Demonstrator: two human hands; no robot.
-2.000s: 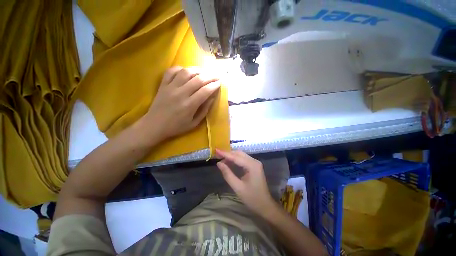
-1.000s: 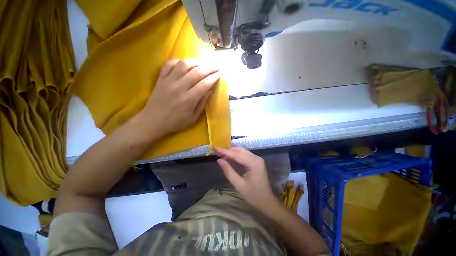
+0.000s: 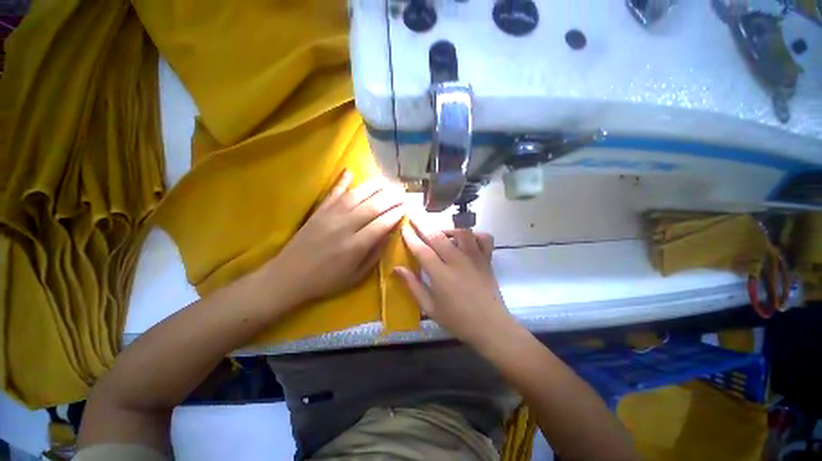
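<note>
A large mustard garment panel lies on the white machine table, running to the lit needle area under the sewing machine head. A narrow folded mustard strip lies along its right edge, its end at the table's front edge. My left hand lies flat on the panel, fingers near the needle area. My right hand is on the strip just below the needle area, fingertips at its upper part. The needle and presser foot are hidden by the head and the glare.
A pleated mustard stack hangs over the table at left. Folded strips lie on the machine bed at right, beside red-handled scissors. A blue crate with mustard cloth stands below the table at right.
My right hand has moved up from the strip's lower end to near the needle area. The view has shifted, so the machine head looms larger. My left hand stays on the panel.
</note>
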